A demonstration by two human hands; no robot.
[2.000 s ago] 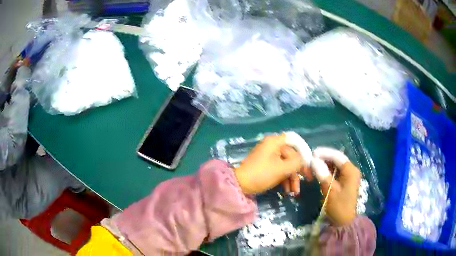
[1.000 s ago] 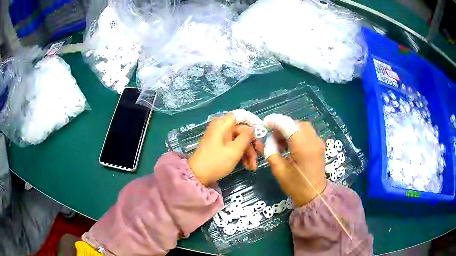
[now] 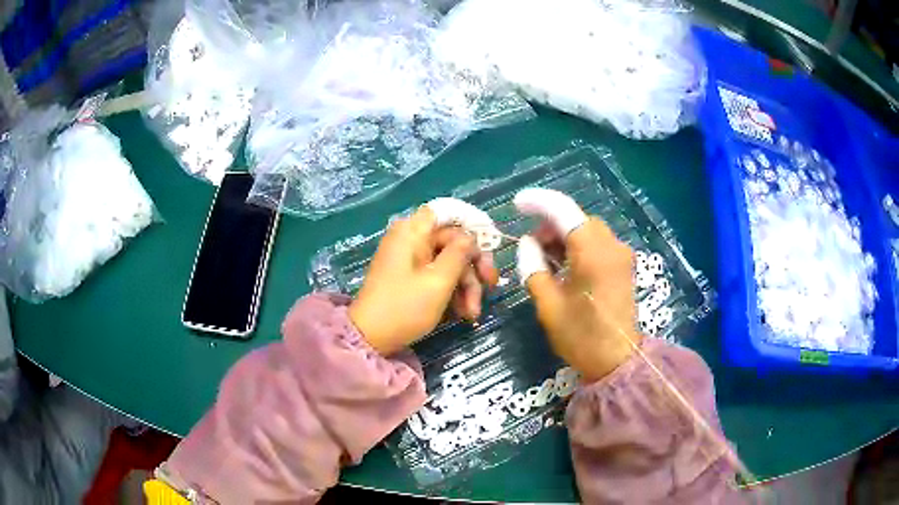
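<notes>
My left hand (image 3: 419, 276), with a white-covered forefinger, holds a small white plate with holes (image 3: 486, 238) at its fingertips above the tray. My right hand (image 3: 582, 291), with white coverings on thumb and forefinger, is just right of it and holds a thin pale stick (image 3: 675, 396). The stick's tip end reaches the white plate, and its other end runs back over my right sleeve. Whether the tip is in a hole is too small to tell. The clear tray (image 3: 616, 187) lies under both hands, with loose white plates (image 3: 463, 419) at its near left and right.
A phone (image 3: 234, 254) lies left of the tray. An open clear bag (image 3: 335, 158) lies behind the tray. Other bags of white parts are at far left (image 3: 79, 207), upper left (image 3: 202, 99) and top (image 3: 591, 59). A blue bin (image 3: 734, 296) stands right, heaped with small pieces.
The view has shifted, so the tray and bin sit farther left. My right thumb and forefinger have moved apart and away from the white plate. The stick now shows reaching toward the plate.
</notes>
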